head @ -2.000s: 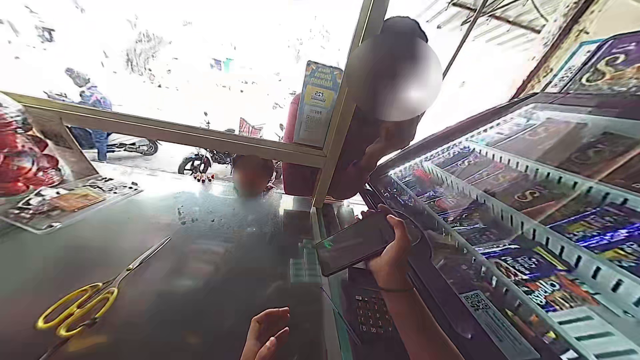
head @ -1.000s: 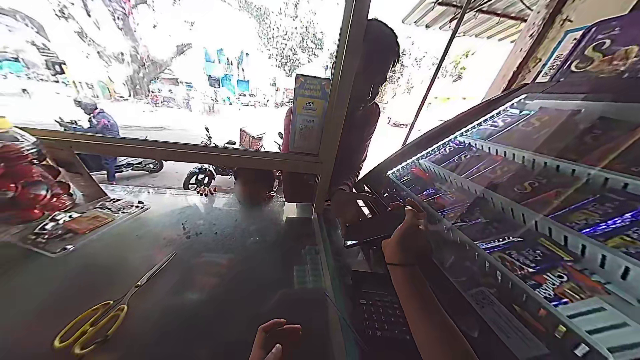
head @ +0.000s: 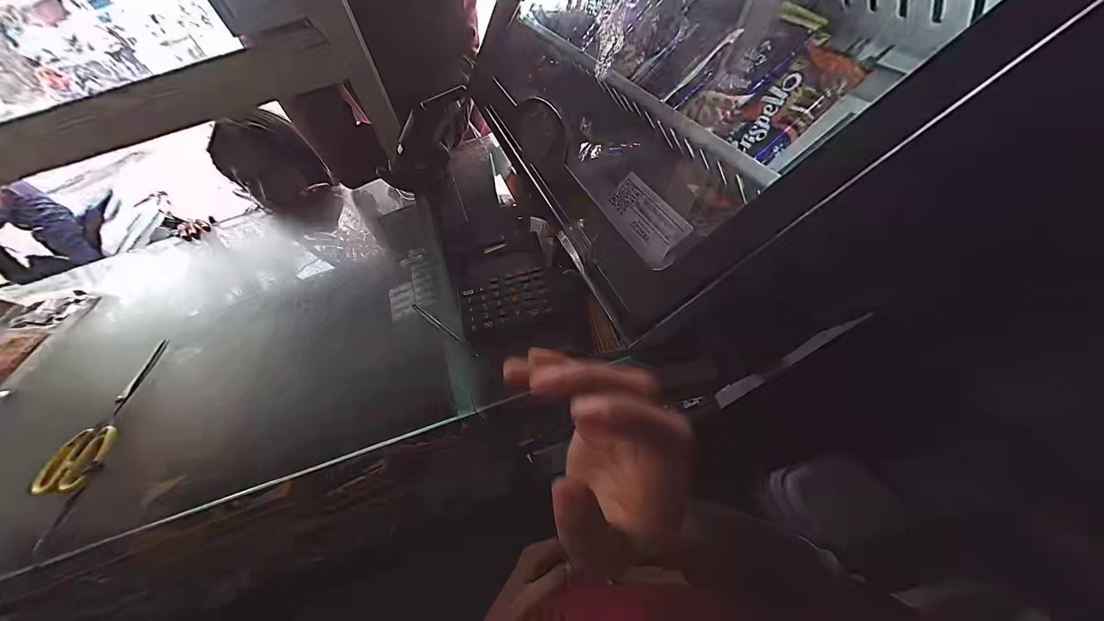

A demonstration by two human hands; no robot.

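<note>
My right hand (head: 625, 457), blurred, is raised at the lower middle beside the glass counter's edge, its fingers loosely bent and nothing visible in it. Just below and left of it, my left hand (head: 536, 580) is partly hidden at the bottom of the view; whether it holds anything does not show. A keypad device, seemingly a calculator (head: 509, 297), lies beyond my hands. Scissors with yellow handles (head: 76, 461) rest on the glass counter (head: 285, 379) at the left. Across the counter, another person's hand (head: 423, 142) is at a dark, phone-like object.
A display case (head: 742, 233) with packaged sweets (head: 776, 95) slants along the upper right. A window frame (head: 172, 95) crosses the upper left. A small person's head (head: 267, 164) is beyond the counter. A printed code label (head: 638, 211) sits on the case's front.
The phone, in my right hand two seconds ago, is no longer there; that hand has drawn back from the person across the counter. The view has swung down and right.
</note>
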